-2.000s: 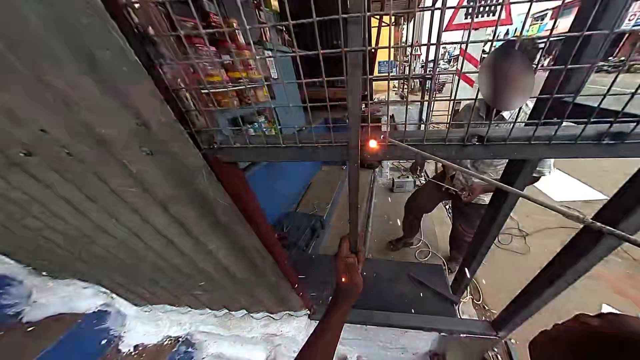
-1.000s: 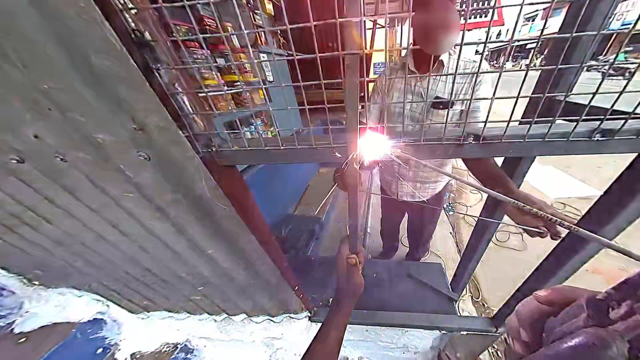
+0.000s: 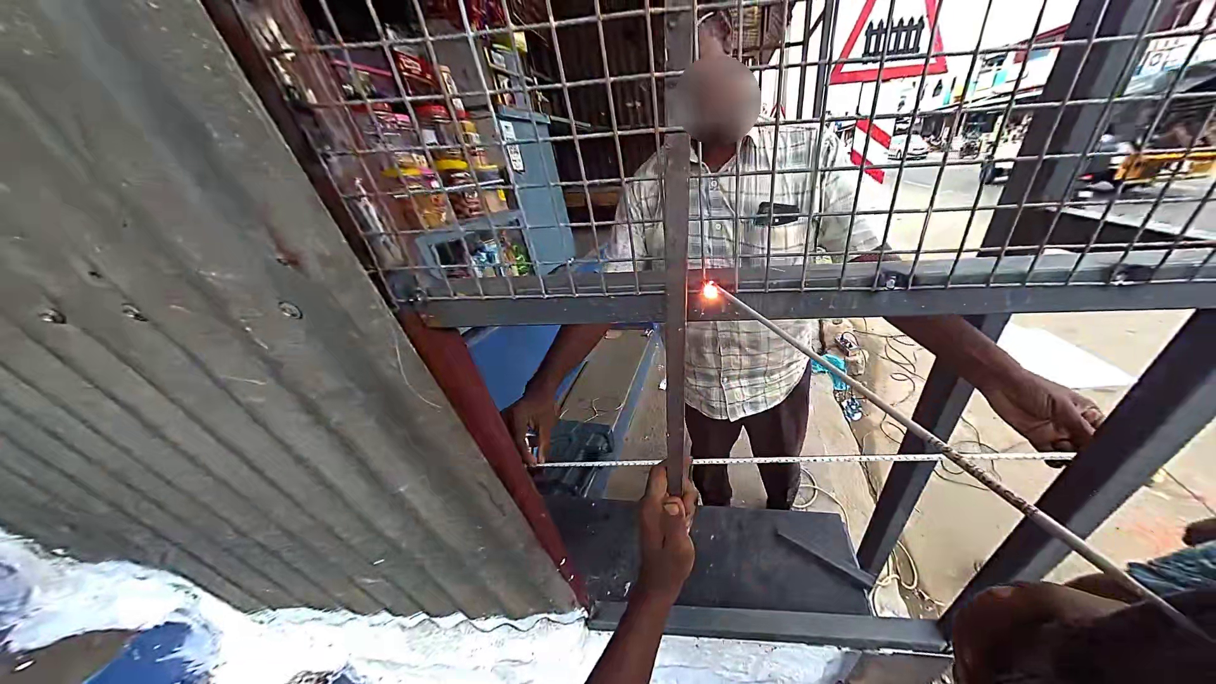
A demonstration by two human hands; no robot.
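My left hand (image 3: 668, 532) grips the lower end of an upright flat steel bar (image 3: 675, 380), which crosses the front of the wire mesh and the horizontal steel rail (image 3: 560, 309). A long welding electrode (image 3: 883, 404) slants from the lower right, its tip glowing orange at the rail just right of the bar. My right hand (image 3: 1035, 632) seems to be the dark, blurred shape at the lower right edge; its fingers and hold are unclear. Behind the bar, a person in a checked shirt (image 3: 750, 351) stretches a measuring tape (image 3: 807, 460) across the opening with both hands.
Corrugated metal sheet (image 3: 190, 380) fills the left side, beside a red steel post (image 3: 484, 456). Wire mesh (image 3: 589, 171) covers the top. Slanted dark steel posts (image 3: 1102, 475) stand right. A dark panel (image 3: 741, 570) lies below with a loose strip (image 3: 822, 559). Cables lie on the ground behind.
The bright arc has dimmed to a small orange glow. The other person, bent near the right two seconds ago, now stands behind the bar with a tape held across. My left hand stays on the bar.
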